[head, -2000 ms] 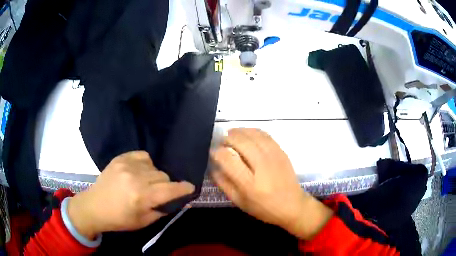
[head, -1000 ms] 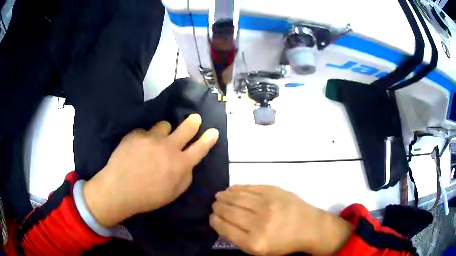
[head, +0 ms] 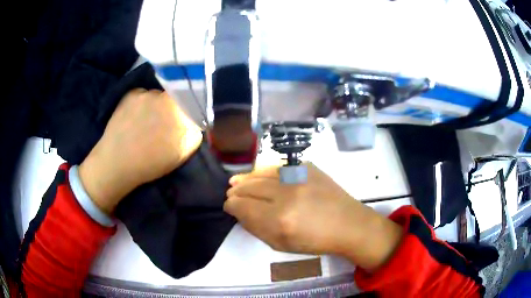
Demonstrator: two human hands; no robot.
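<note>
A black garment piece [head: 180,215] lies on the white bed of the sewing machine [head: 303,35], with its lower corner pointing to the front edge. My left hand [head: 140,145] lies on the cloth left of the machine head, its fingertips hidden at the head. My right hand [head: 285,212] is at the cloth's right edge, fingers bent together with their tips on the edge, just below the thread take-up cover [head: 233,87]. The needle and presser foot are hidden behind the cover. The tension knob [head: 293,173] overlaps my right hand in view.
A larger dark garment heap [head: 52,70] fills the upper left. A second grey-capped knob [head: 354,132] is on the head. A black flap [head: 428,169] hangs at the right. A brown patch [head: 296,269] and a measuring tape [head: 233,291] are at the front edge.
The view has moved closer to the machine head. My left hand has moved up beside the head, and my right hand up the cloth edge. The cloth's lower corner now shows on the bed.
</note>
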